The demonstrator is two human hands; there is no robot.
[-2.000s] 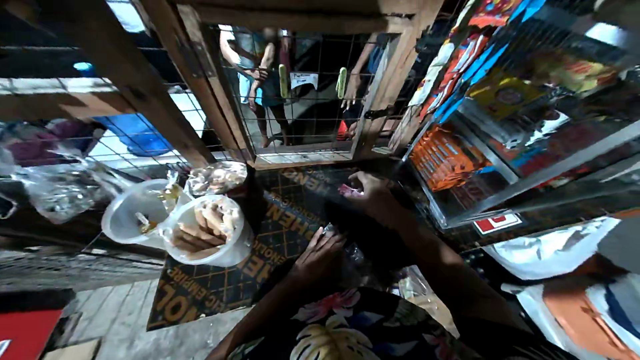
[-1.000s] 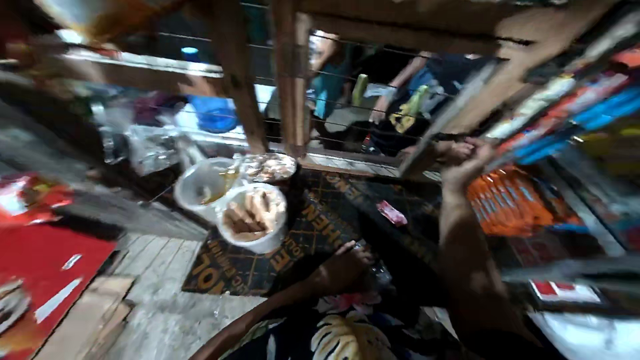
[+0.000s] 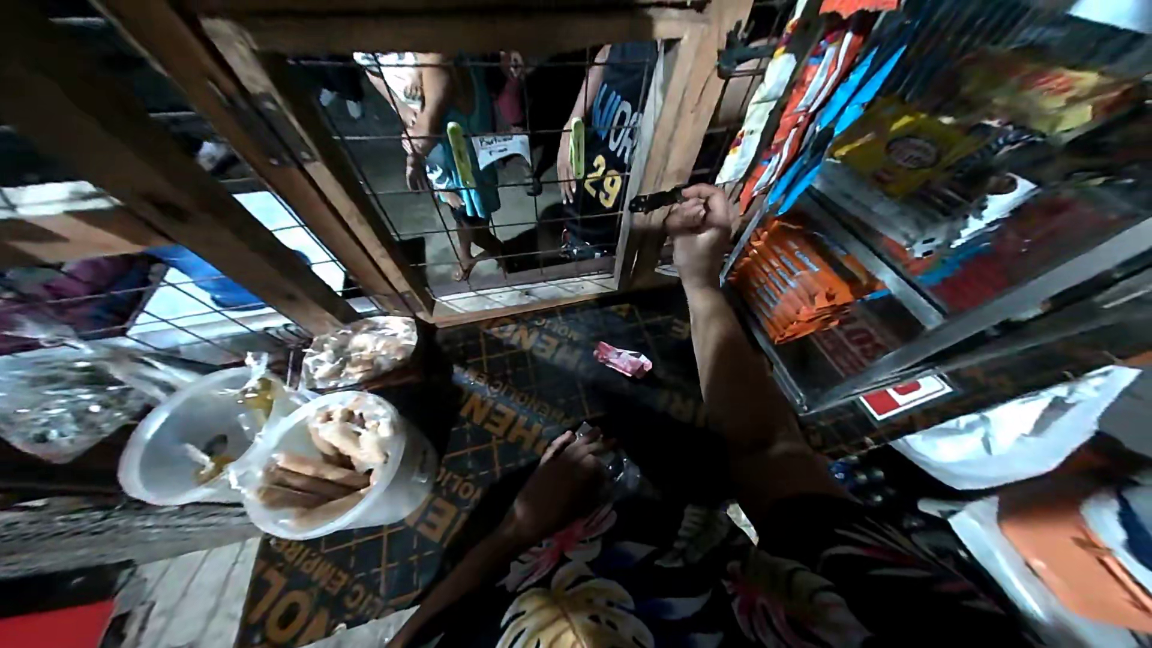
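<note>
My right hand (image 3: 700, 216) is raised at the right post of the mesh window, its fingers closed on a small dark object (image 3: 655, 200) that points left; what it is cannot be told. Low in the middle, my left hand (image 3: 569, 463) holds a crumpled clear plastic bag (image 3: 621, 472) near my lap. A small pink-and-white packet or folded note (image 3: 623, 359) lies on the dark printed plywood counter (image 3: 513, 378), between my hands and the window, touched by neither.
At left stand a white plastic tub of long brown food pieces (image 3: 405, 477), another tub (image 3: 148, 450) and a bagged heap (image 3: 360, 349). Orange packets (image 3: 792, 279) fill a metal-framed rack at right. Beyond the wooden frame (image 3: 531, 310) and wire mesh, people stand outside.
My right hand has gone from the pink item on the counter up to the window post. That item was in or by its fingers two seconds ago and now lies free.
</note>
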